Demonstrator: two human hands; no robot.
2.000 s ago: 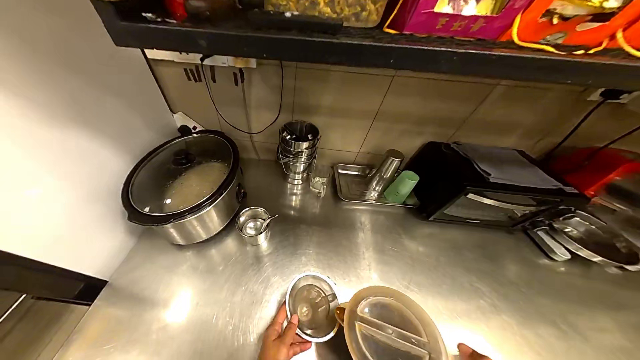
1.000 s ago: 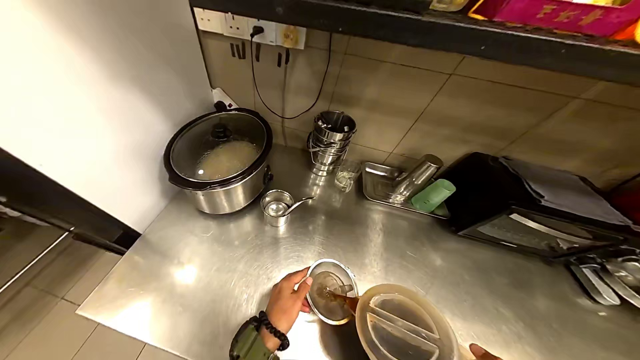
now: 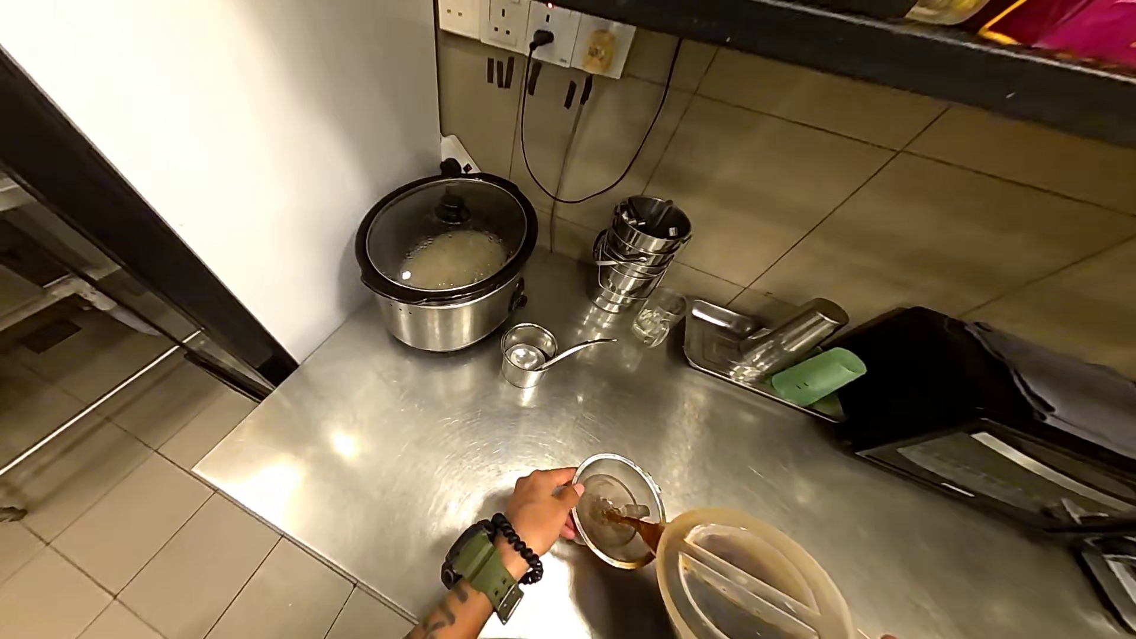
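Note:
My left hand [image 3: 543, 512], with a green-strapped watch at the wrist, grips the rim of a round clear-looking cup [image 3: 619, 512] near the counter's front. From the spout of a lidded plastic pitcher [image 3: 753, 581], tilted toward the cup, brown liquid runs down into it; ice-like pieces show inside. Only a fingertip of my right hand [image 3: 887, 635] shows at the bottom edge, right of the pitcher; its hold is hidden. Behind them, a small metal cup [image 3: 525, 355] holds a spoon [image 3: 577, 352].
A lidded slow cooker [image 3: 448, 257] stands at the back left. Stacked metal pails [image 3: 641, 253], a drinking glass [image 3: 658, 317], a metal tray [image 3: 710, 335] with a tumbler and green cup [image 3: 818, 376], and a black toaster oven [image 3: 941, 382] line the wall. A shelf [image 3: 887, 53] overhangs.
Brown liquid now runs from the pitcher into the cup, where two seconds ago none plainly showed. My left hand still holds the cup. The view has turned left.

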